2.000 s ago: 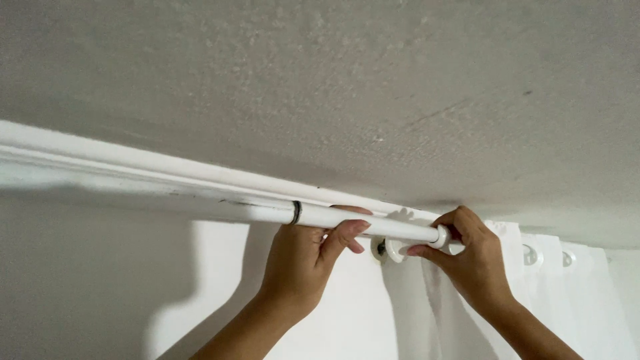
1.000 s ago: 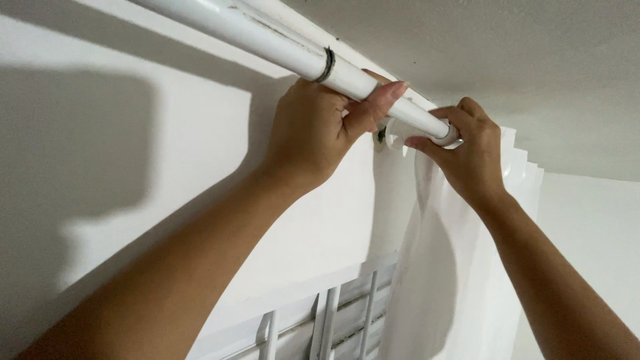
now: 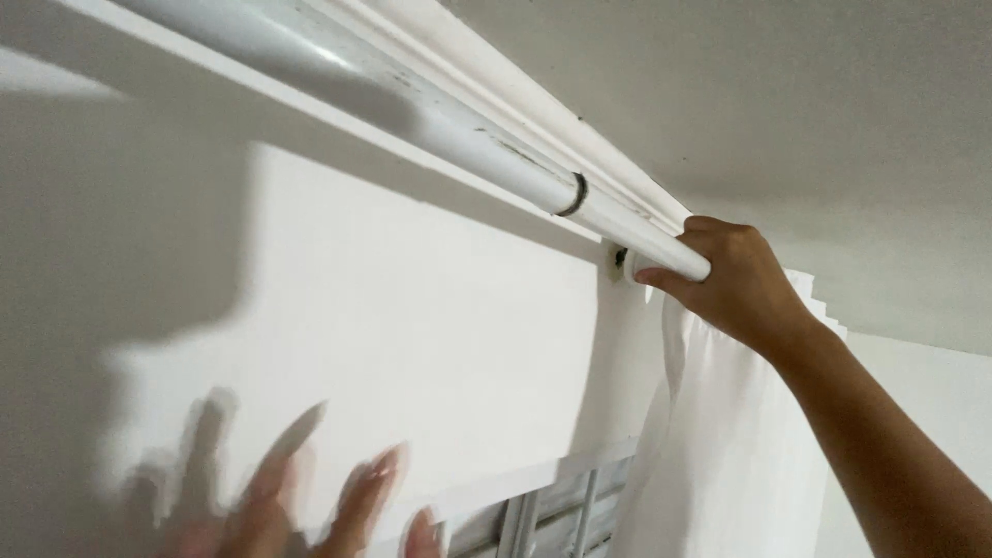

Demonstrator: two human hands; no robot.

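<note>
A white curtain rod (image 3: 496, 147) runs from the upper left toward the middle right, with a dark ring (image 3: 576, 195) where its thicker tube meets the thinner one. My right hand (image 3: 736, 283) grips the rod near the end of the thinner tube, thumb below it. Low at the left, my left hand (image 3: 310, 511) is off the rod, blurred, with its fingers spread and nothing seen in them; its palm is out of frame. A white curtain (image 3: 728, 434) hangs below and behind my right hand, and its top is partly hidden by that hand.
White molding (image 3: 542, 101) runs along the ceiling (image 3: 775, 101) behind the rod. Near my right hand, a dark hole (image 3: 618, 260) shows in the wall (image 3: 434, 310). A window with white bars (image 3: 585, 511) lies at the bottom, beside the curtain.
My left hand has let go of the rod and moved down and left. My right hand remains at the rod's end, and the rounded end piece seen there earlier no longer shows. The view has shifted.
</note>
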